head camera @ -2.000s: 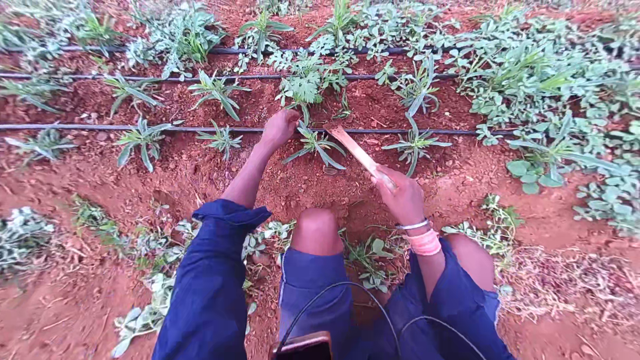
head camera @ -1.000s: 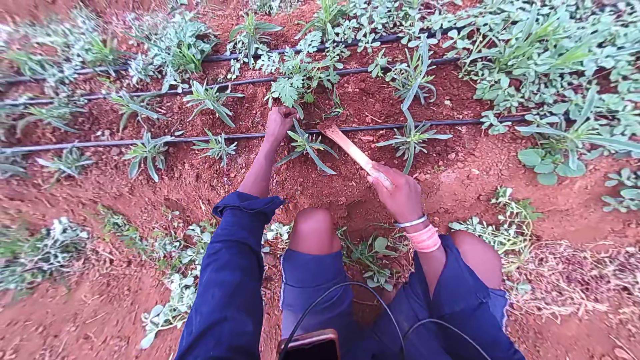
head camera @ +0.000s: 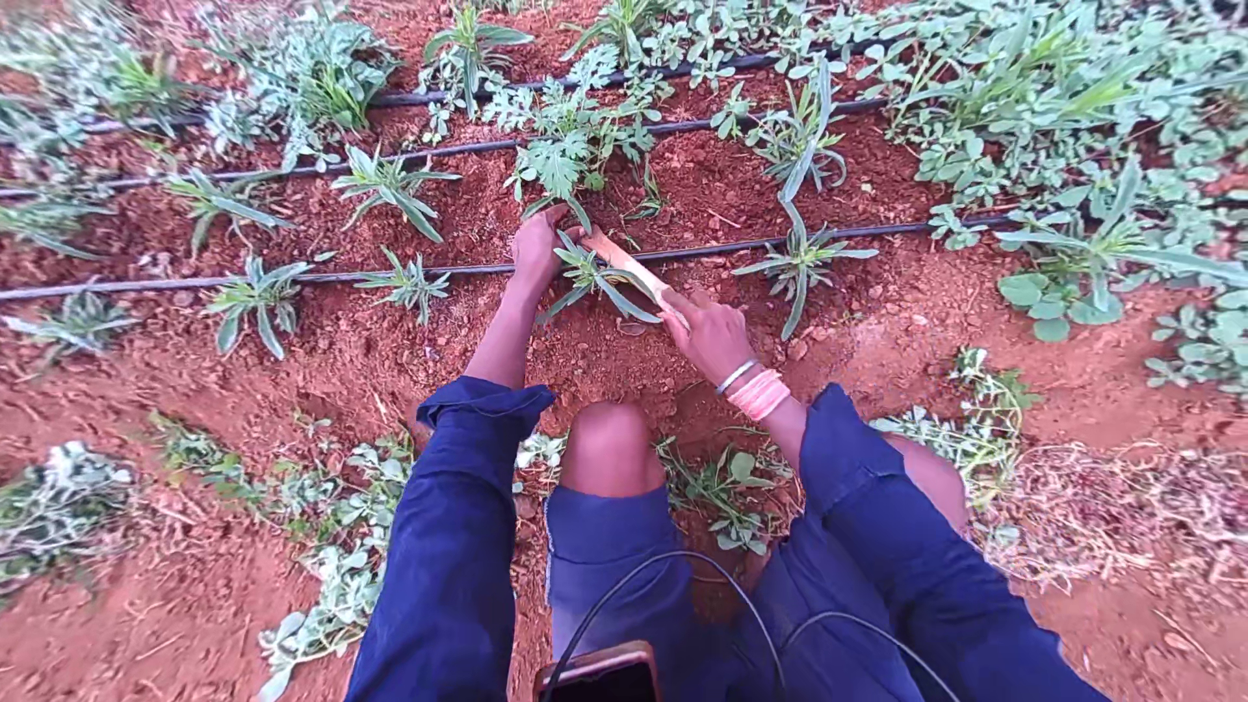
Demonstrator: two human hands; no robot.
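Observation:
My right hand (head camera: 710,336) is closed around the near end of a pale wooden handle (head camera: 629,268), which slants up and left over a black drip line. The handle's far end reaches the red soil beside a leafy green plant (head camera: 561,161); any blade there is hidden. Close to that far end, my left hand (head camera: 539,244) is at the base of the same plant, its fingertips partly behind leaves. Whether those fingers hold a stem cannot be told. A narrow-leaved plant (head camera: 593,278) stands between my two hands, just under the handle.
Black drip lines (head camera: 390,275) cross the red soil, with narrow-leaved plants (head camera: 261,304) in rows. Dense green growth (head camera: 1033,107) covers the upper right. Uprooted-looking plants (head camera: 341,575) and dry stalks (head camera: 1102,507) lie nearer me. A phone (head camera: 600,675) and a cable (head camera: 682,554) are at my lap.
My left hand, by the plant's left side a second ago, is now closer to the handle's far end. My right hand keeps its grip on the handle.

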